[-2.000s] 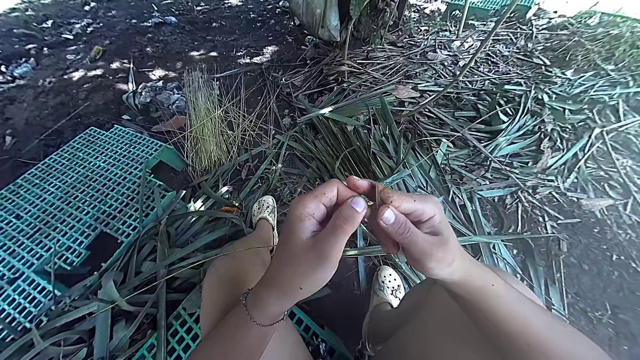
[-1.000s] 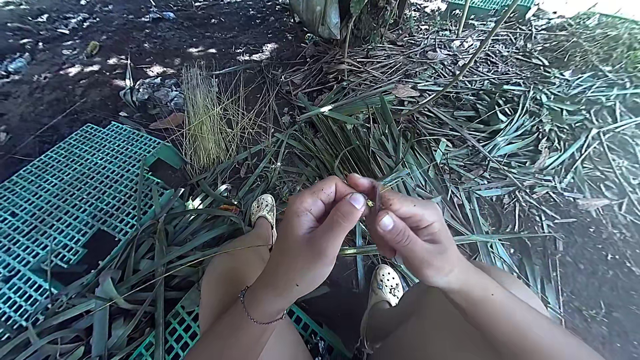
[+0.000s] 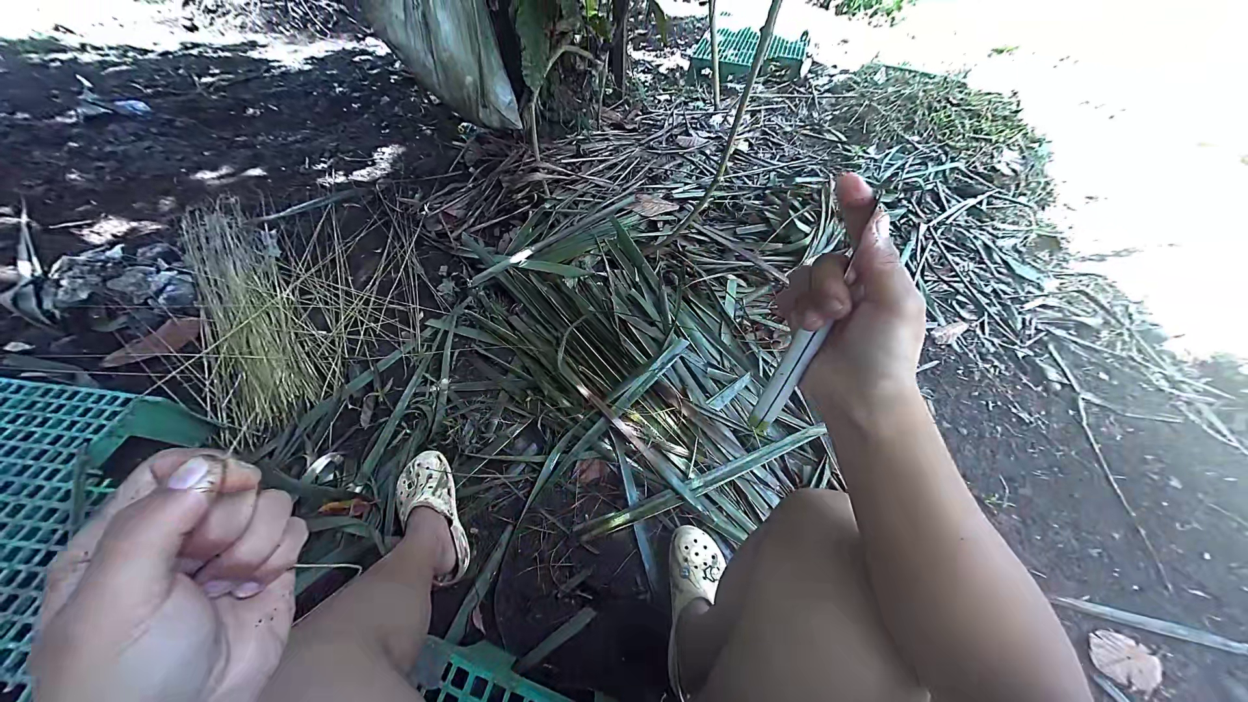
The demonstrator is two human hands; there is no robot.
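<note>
At the lower left, my left hand (image 3: 195,565) is closed with a thin strand pinched between thumb and forefinger; a pale strand also shows beside its wrist side. My right hand (image 3: 858,283) is raised at the right, its fingers curled around a long narrow green leaf strip (image 3: 792,375) whose lower end points down and left. Something thin and dark lies by its thumb, too small to name. Between the hands, a pile of long green leaves (image 3: 624,331) covers the soil. A bundle of thin yellowish strands (image 3: 258,327) stands left of that pile.
A green plastic grate (image 3: 58,419) lies at the left, with another green grid piece (image 3: 487,678) beneath my legs. My feet wear cream clogs (image 3: 429,487). A tree trunk (image 3: 448,58) and a thin stem (image 3: 743,107) rise at the top. A green crate (image 3: 749,54) sits farther back.
My hands were close together at the centre; now they are far apart, the left at lower left and the right at upper right. A leaf strip now shows below my right hand.
</note>
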